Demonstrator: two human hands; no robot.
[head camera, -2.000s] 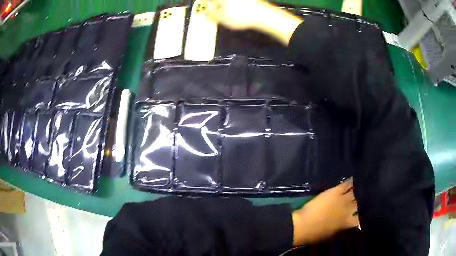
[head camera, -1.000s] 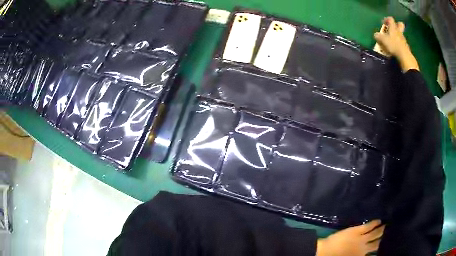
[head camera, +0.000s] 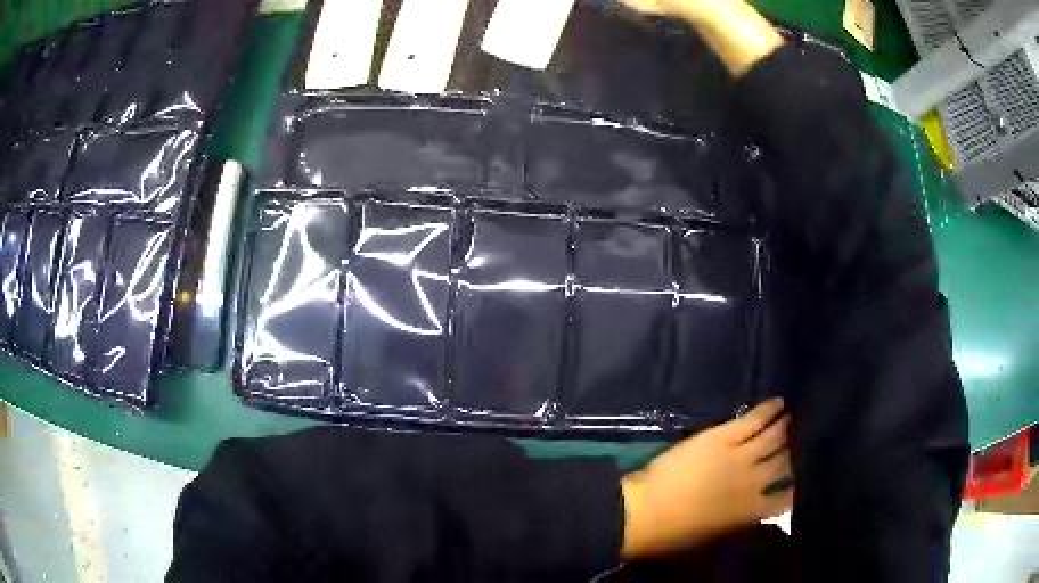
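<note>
A glossy black tray (head camera: 513, 308) lies in front of me. Two cream-white phone-shaped pieces (head camera: 422, 43) stand side by side in its top row. A third cream piece (head camera: 528, 27) lies slightly tilted to their right. The top edge cuts off all three. My right hand (head camera: 695, 14) is at the top edge, right of the third piece; its fingers are cut off, so its grip cannot be told. My left hand (head camera: 712, 478) is at the tray's front right edge, holding nothing visible, fingers slightly apart and fingertips beside my right sleeve.
Another black tray (head camera: 97, 251) lies at the left, with a dark shiny slab (head camera: 205, 273) between the trays. A small pale piece (head camera: 860, 21) lies at the upper right. Grey vented units (head camera: 991, 114) stand at the upper right. A red object (head camera: 998, 469) is beyond the green bench edge.
A third cream piece is now in the top row. My right hand went to the far upper right and is back above the tray. My left hand stays by the front edge.
</note>
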